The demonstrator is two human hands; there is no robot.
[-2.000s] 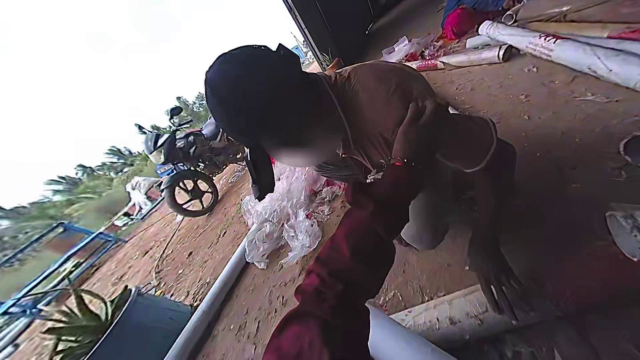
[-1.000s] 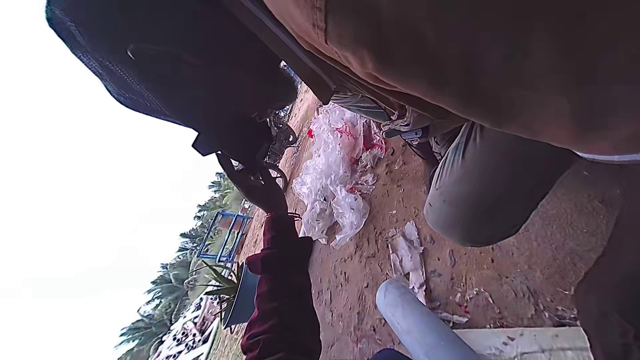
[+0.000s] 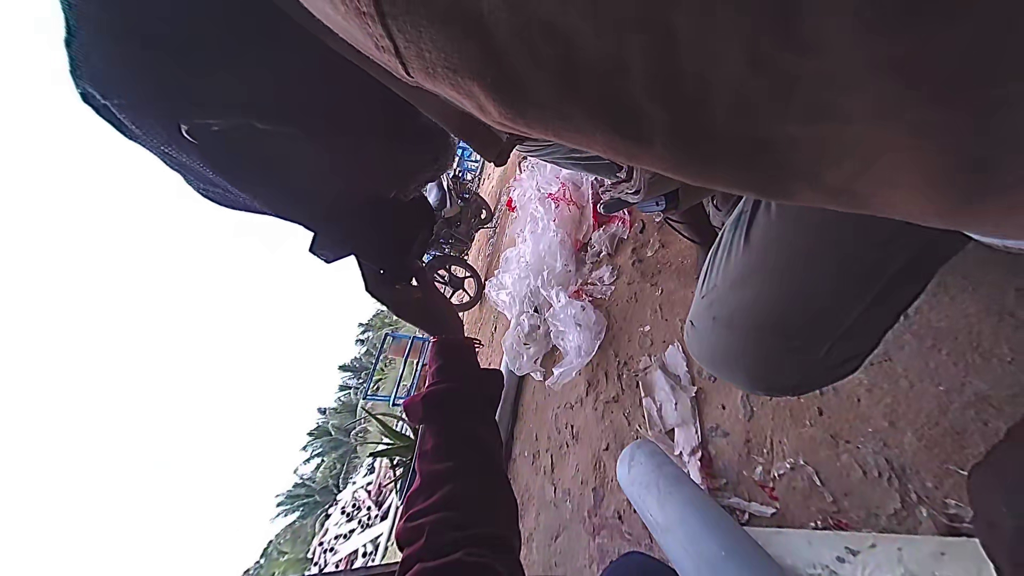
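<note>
A maroon-sleeved arm, which I take as my left, rises from the bottom edge. My left hand (image 3: 416, 298) is at the dark head covering (image 3: 264, 120) of a co-worker close in front. Its fingers merge into the dark shape, so whether they grip anything is unclear. My right hand is not in view. The co-worker's brown garment (image 3: 680, 104) fills the top right, above a bent knee in grey-green trousers (image 3: 800, 304). A grey pipe (image 3: 688, 512) points up from the bottom edge, right of my sleeve.
The view is strongly tilted. Crumpled clear plastic bags (image 3: 544, 264) lie on the dirt ground. Torn wrapping (image 3: 672, 400) lies near the pipe's end, beside a pale flat piece (image 3: 872, 552). Beyond are a motorcycle (image 3: 454, 280), a blue metal frame (image 3: 396, 368) and a spiky plant (image 3: 392, 440).
My left hand has moved from the co-worker's shoulder to the head covering. The co-worker fills much more of the view, which has tilted further since the oldest frame.
</note>
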